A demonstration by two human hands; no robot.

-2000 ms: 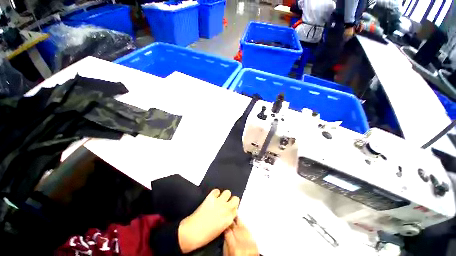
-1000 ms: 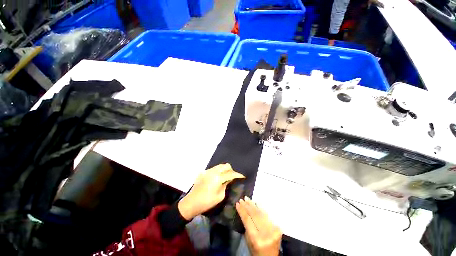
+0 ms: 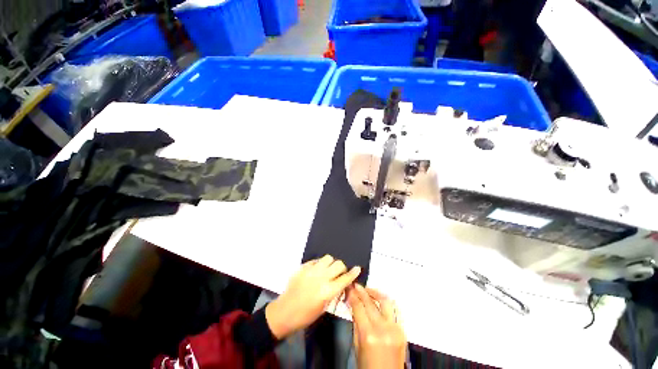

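Observation:
A black cut panel [image 3: 342, 223] lies on the white table, running from behind the sewing machine head [image 3: 462, 166] past the presser foot [image 3: 379, 205] to the table's front edge. My left hand [image 3: 310, 294] is on its near end, thumb and fingers pinching the fabric. My right hand [image 3: 376, 324] is beside it, its fingertips meeting the left ones at the panel's right edge and gripping the fabric there. The fabric under the fingers is partly hidden.
A heap of black and camouflage pieces [image 3: 180, 179] lies at the table's left. Thread snips [image 3: 498, 290] lie below the machine arm, with thin dark thread nearby. Blue bins [image 3: 249, 81] stand behind the table. Clear plastic wrap [image 3: 119, 85] is at the far left.
Both hands have come together at the panel's near right edge; a second ago they were apart. The camouflage patch then seen between them no longer shows. The camera view has shifted.

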